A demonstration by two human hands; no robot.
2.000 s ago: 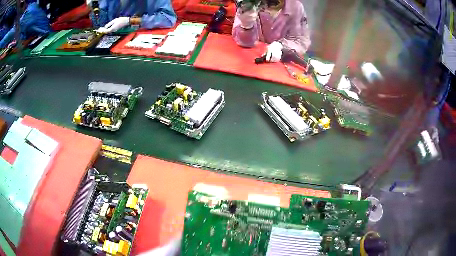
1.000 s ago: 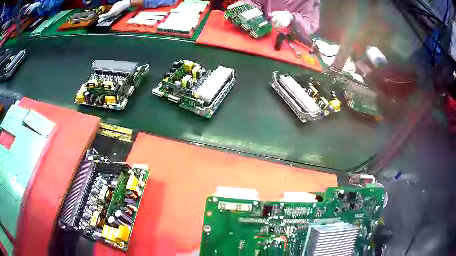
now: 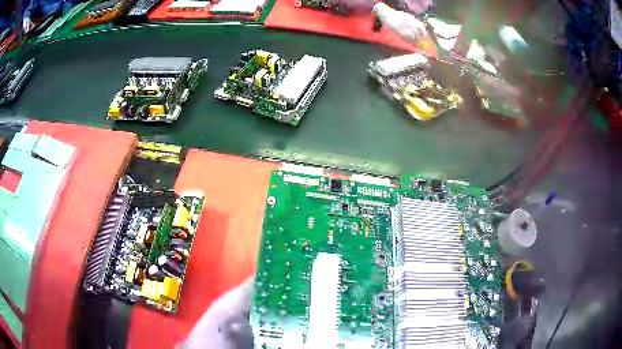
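Note:
A large green circuit board [image 3: 293, 232] fills the lower middle in front of me, its sparse chip side showing. A long ribbed silver-white heatsink [image 3: 430, 272] runs down its right part, and a white strip lies left of it. My left hand [image 3: 221, 320], pale and blurred, is at the board's lower left edge. Its fingers are hidden behind or under the board and the frame's bottom cuts it off, so its grip is not clear. My right hand is not in view.
A board unit [image 3: 140, 252] stands left of the orange-red mat [image 3: 221, 184]. Pale green sheets [image 3: 34, 204] lie at far left. The conveyor [image 3: 225, 143] carries several boards. A round white tub [image 3: 517, 228] and yellow-ringed black tool [image 3: 522, 279] are at right. A gloved hand [image 3: 402, 24] shows across.
The large board has come further up into view, showing more heatsink. My left hand shows at its left edge. The view has tilted down. The board on the red mat opposite has moved up and left.

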